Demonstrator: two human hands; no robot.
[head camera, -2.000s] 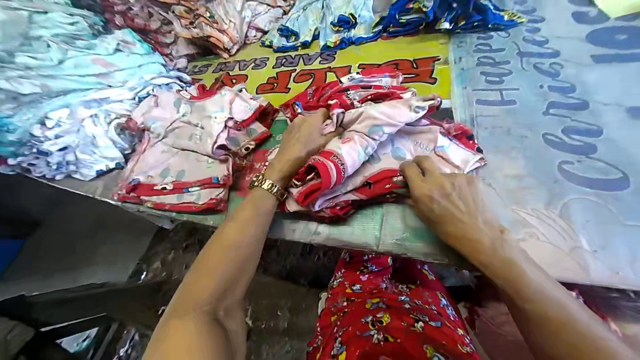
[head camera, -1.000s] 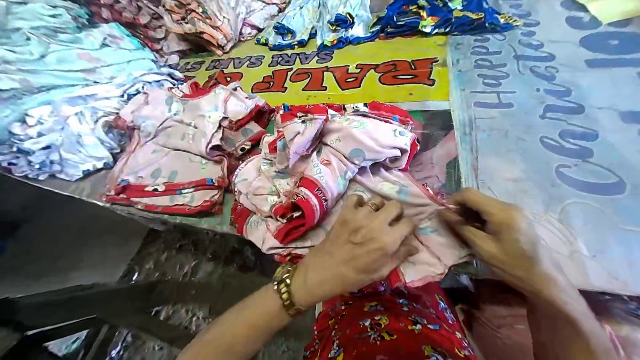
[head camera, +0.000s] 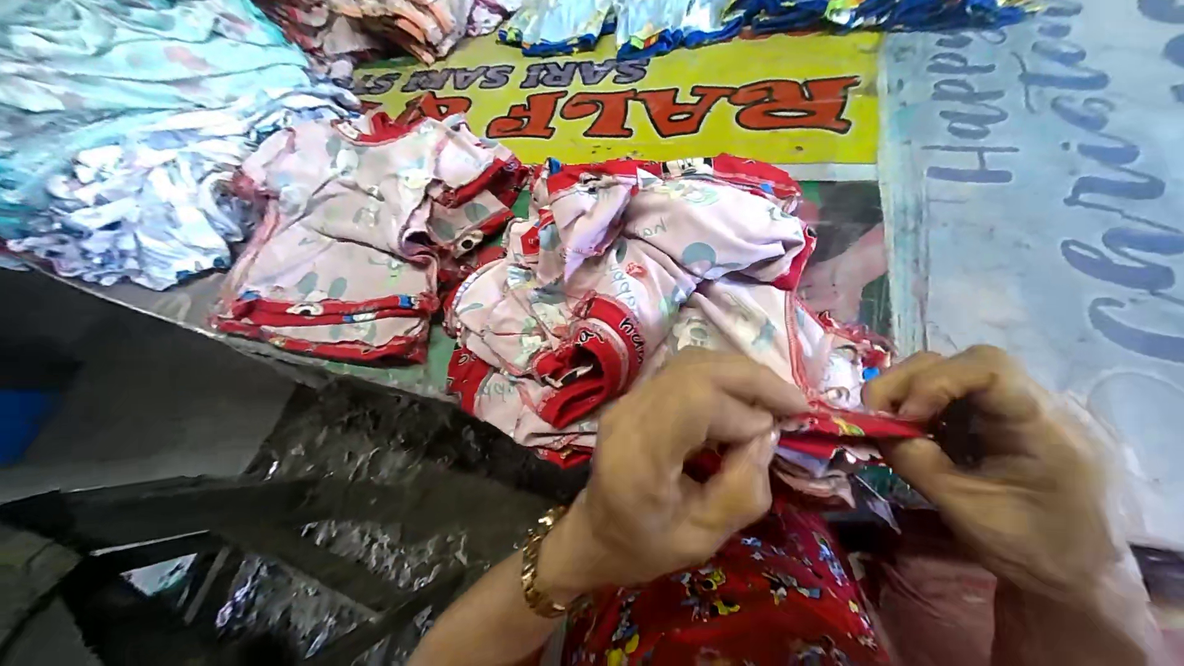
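Pink printed garments with red trim (head camera: 740, 222) lie in a loose pile before me, a rolled red cuff (head camera: 606, 361) facing my side. My left hand (head camera: 684, 462), with a gold bracelet at the wrist, pinches one end of a red fabric edge (head camera: 856, 424) at the pile's near right corner. The other end is between the thumb and fingers of my right hand (head camera: 980, 444), which is slightly blurred. To the left lies a flatter stack of matching pink garments (head camera: 333, 231), its red hems toward me.
Mint and white garments (head camera: 157, 148) are heaped at the left. Blue-trimmed garments (head camera: 629, 23) and peach ones (head camera: 398, 23) lie along the back. Printed banners (head camera: 999, 231) cover the tabletop. Its near edge runs under the pile, above my red printed clothing (head camera: 721, 601).
Both hands have moved to the pile's near right corner and now hold a red edge between them. Two seconds ago they were farther back on the garments, which have since been shifted and spread.
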